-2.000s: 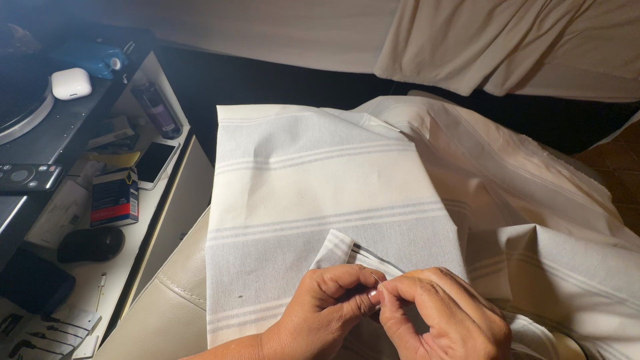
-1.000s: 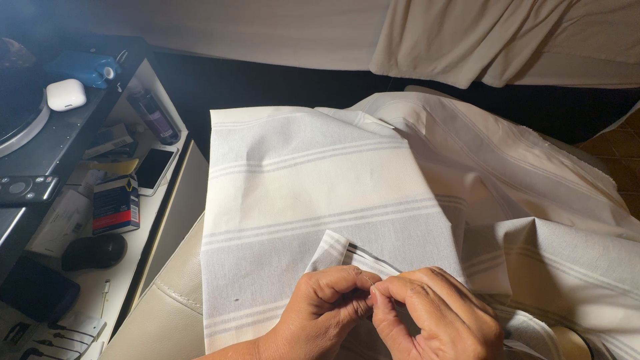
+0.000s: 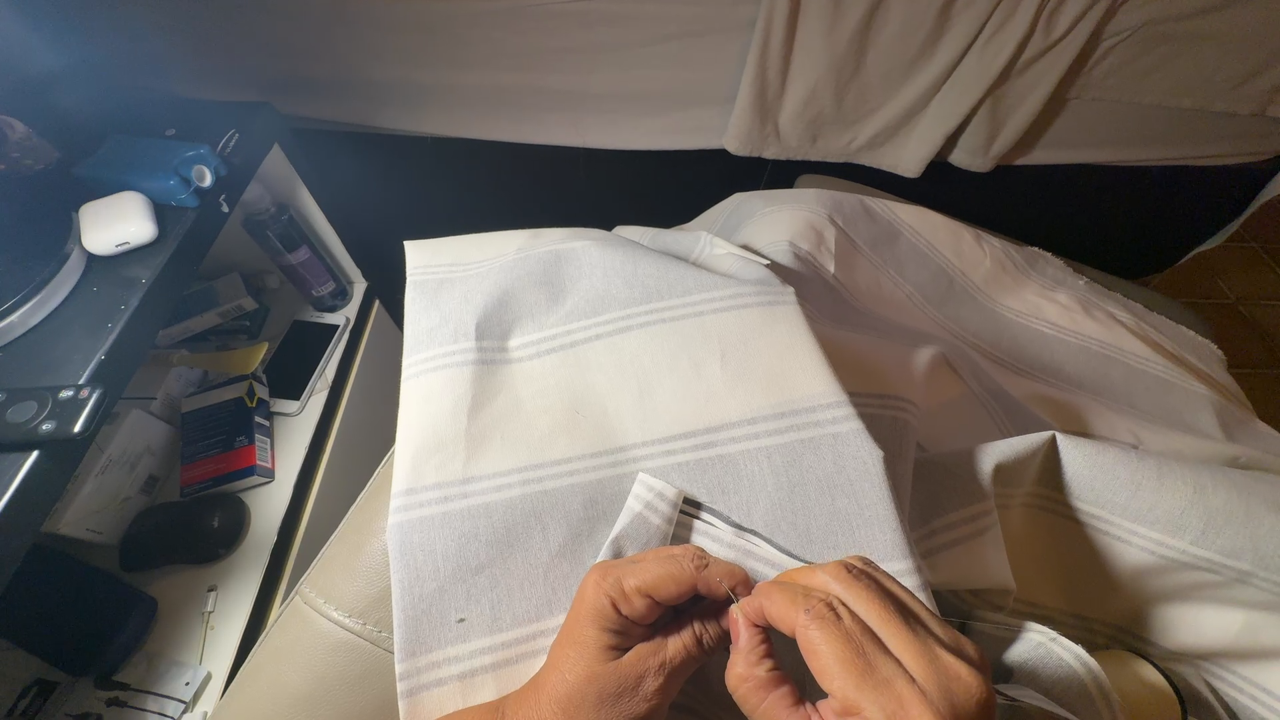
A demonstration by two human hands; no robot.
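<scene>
Striped white and grey fabric (image 3: 620, 370) lies spread over the lap, with a folded edge (image 3: 650, 510) raised near the hands. My left hand (image 3: 650, 620) pinches this folded part between thumb and index finger. Close against it, my right hand (image 3: 850, 640) has thumb and index fingertips closed on a thin needle (image 3: 733, 592), whose fine shaft shows between the two hands. The fingers hide part of the fold and of the needle.
At the left, an open shelf holds a smartphone (image 3: 303, 362), a small box (image 3: 227, 435), a black computer mouse (image 3: 185, 530) and cables. Above it are a white earbud case (image 3: 118, 223) and a remote control (image 3: 45, 413). A beige leather seat (image 3: 340, 590) adjoins the fabric.
The fingertips of both hands have shifted slightly against each other at the fold, and the thin needle now shows between them. The spread fabric stays much the same.
</scene>
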